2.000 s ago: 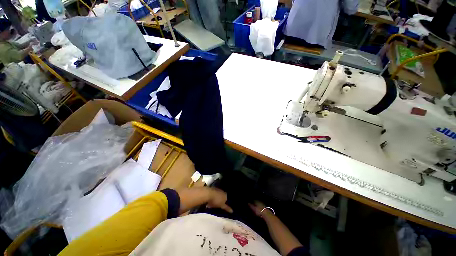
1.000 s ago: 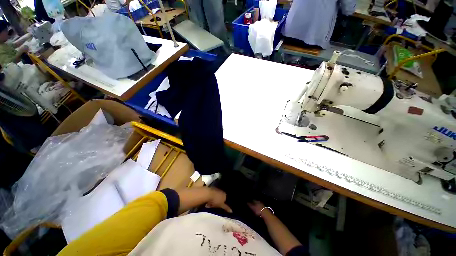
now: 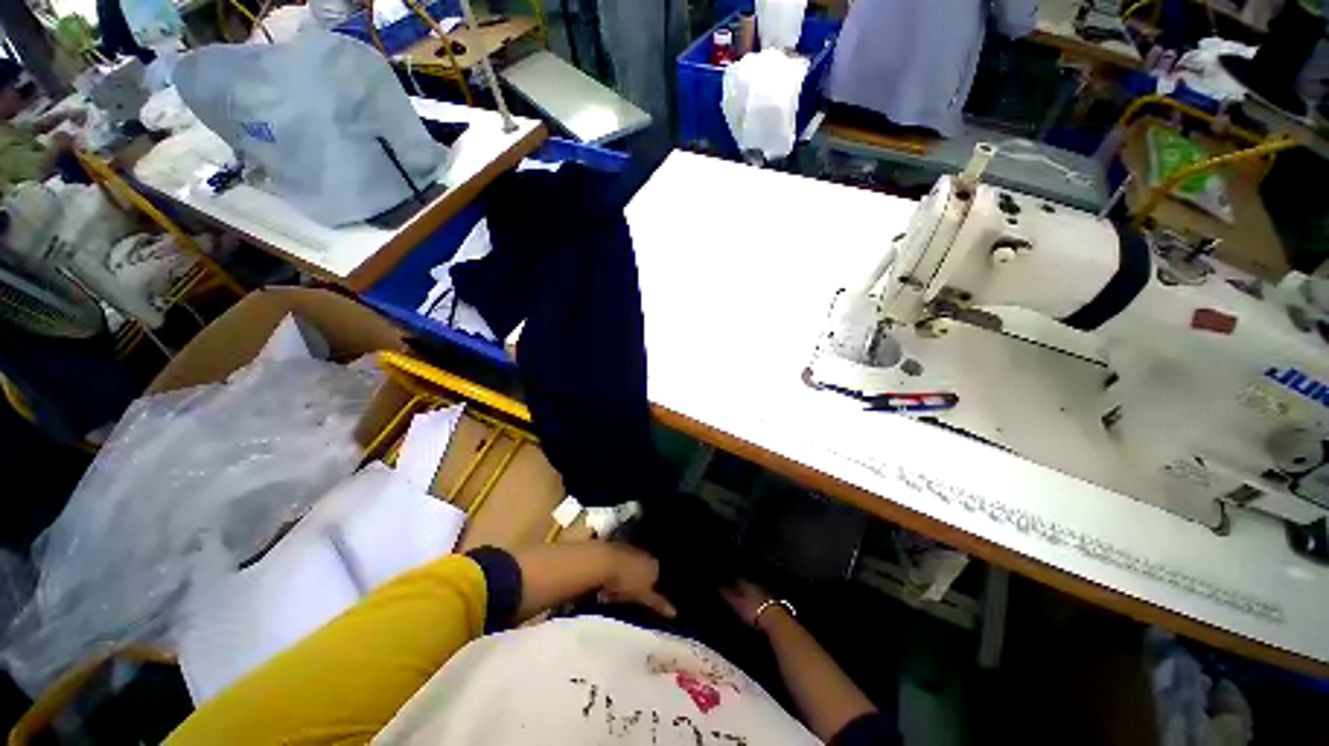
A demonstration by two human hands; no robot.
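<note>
A dark navy cloth [image 3: 586, 350] drapes over the left end of the white table and hangs down to my lap. My left hand [image 3: 636, 577] and my right hand [image 3: 748, 601] are low in front of my body, at black cloth in my lap. Their fingertips merge into the dark cloth, so the grip is hard to see. A small white tag [image 3: 567, 512] shows beside the cloth, just above my left forearm.
A JUKI lockstitch machine [image 3: 1079, 262] stands on the white table [image 3: 729, 248], with red-and-blue snips [image 3: 911, 401] beside it. A cardboard box [image 3: 263, 328] with a clear plastic bag [image 3: 219, 452] and a yellow frame [image 3: 459, 391] are at left. A person stands beyond.
</note>
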